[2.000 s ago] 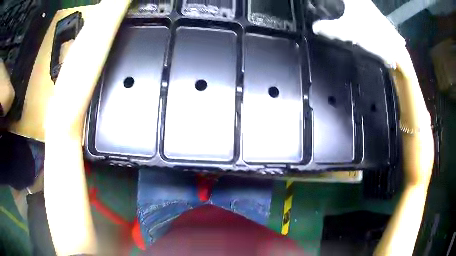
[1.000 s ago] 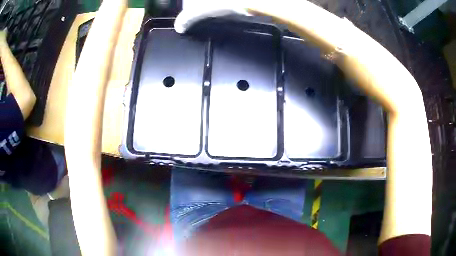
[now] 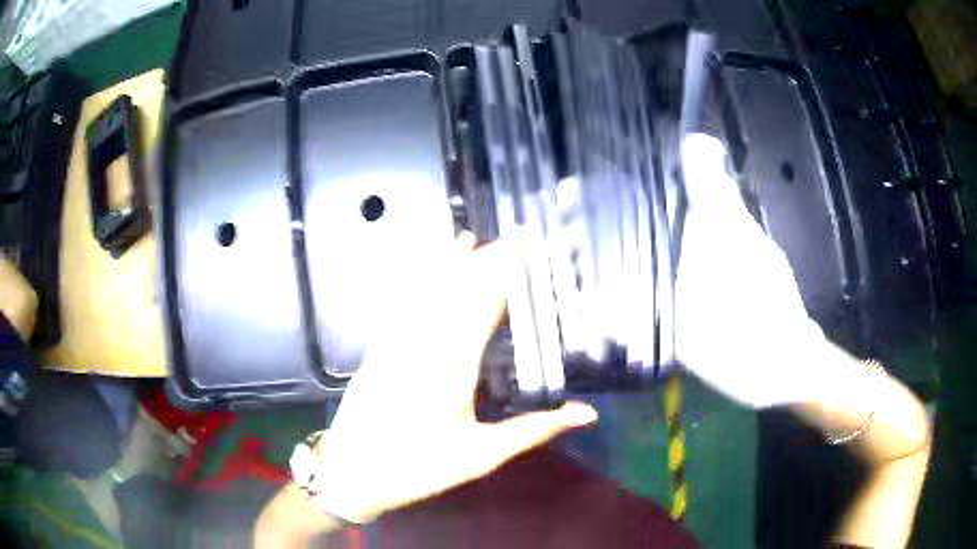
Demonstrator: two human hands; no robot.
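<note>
A row of several thin black-grey plastic frames stands upright over the large glossy black blister tray. My left hand, bare and overexposed, with a watch at the wrist, is at the left side and near end of the row and grips it. My right hand, in a bright white glove, presses on the right side of the row. Its fingertips are blurred. The tray pockets at the left show only their small dark centre holes.
A single black frame lies on the tan bench board at the left. Ridged black tray edges show at the right. Another person's arm is at the left edge. Yellow-black floor tape and red parts are below.
Both hands have come in to the middle and now hold the row of frames, which was not seen before. The view has shifted, and the single frame at the left shows fully.
</note>
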